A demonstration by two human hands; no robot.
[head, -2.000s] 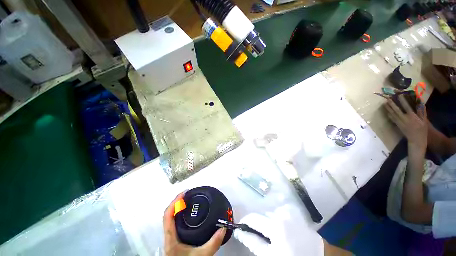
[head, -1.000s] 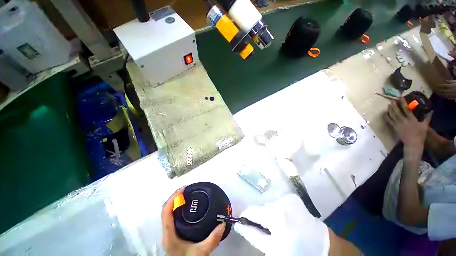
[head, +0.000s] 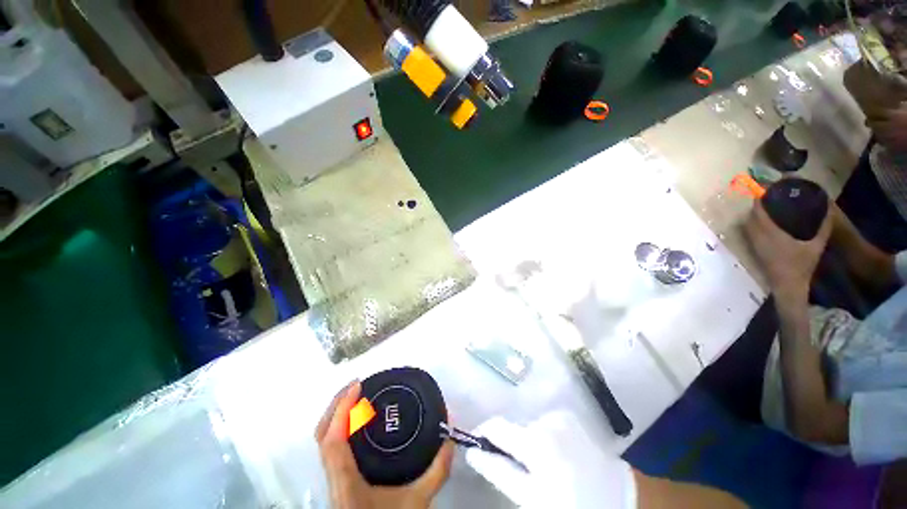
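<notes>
My bare left hand holds a black portable speaker near the bottom centre, its round logo face turned up. An orange strap shows at its upper left, by my fingers. My white-gloved right hand is shut on dark tweezers. The tips touch or nearly touch the speaker's right side; contact cannot be told exactly. The lower ends of both hands are cut off or hidden.
A clear packet, a black-handled brush, shiny round metal parts and a thin rod lie on the white sheeting. A white box and blower nozzle stand beyond. Speakers sit on the green belt. Another worker's hand holds a speaker.
The speaker in my left hand has turned, so the orange marks on its right side no longer show. The tweezers remain at its right edge. The neighbour's speaker has been turned and raised.
</notes>
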